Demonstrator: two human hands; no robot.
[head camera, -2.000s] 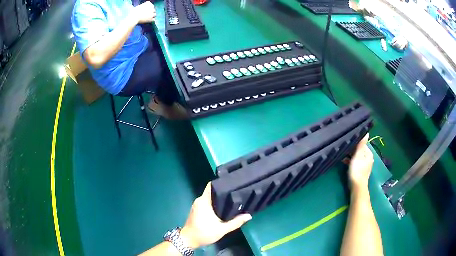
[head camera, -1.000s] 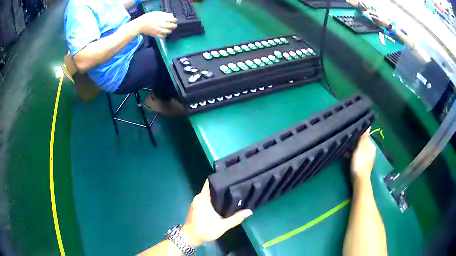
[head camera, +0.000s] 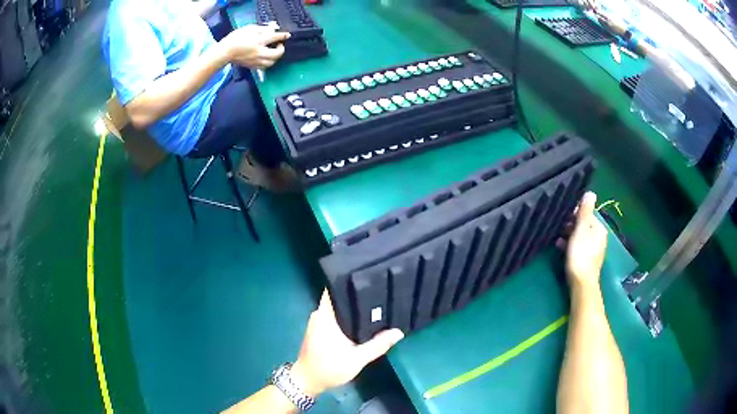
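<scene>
A stack of black slotted trays (head camera: 469, 251) is tilted on its side above the green bench, its ridged face with a small white label turned towards me. My left hand (head camera: 335, 344) grips its left end, thumb on the ridged face. My right hand (head camera: 585, 242) holds its right end; part of the fingers is hidden behind it. Behind it, a stack of filled trays (head camera: 396, 133) lies on the bench. The top one holds two rows of green-white pieces and several loose dark and white pieces at its left end.
A seated person in a blue shirt (head camera: 174, 73) is at the bench's left edge, beside another black tray (head camera: 303, 48). Yellow tape (head camera: 497, 356) crosses the bench near me. A metal post (head camera: 687, 242) and a clear plastic sheet (head camera: 679, 113) are at right.
The tray stack has tipped so that more of its ridged face and the white label show. Both hands keep their hold. The seated person's hand has moved near the far tray.
</scene>
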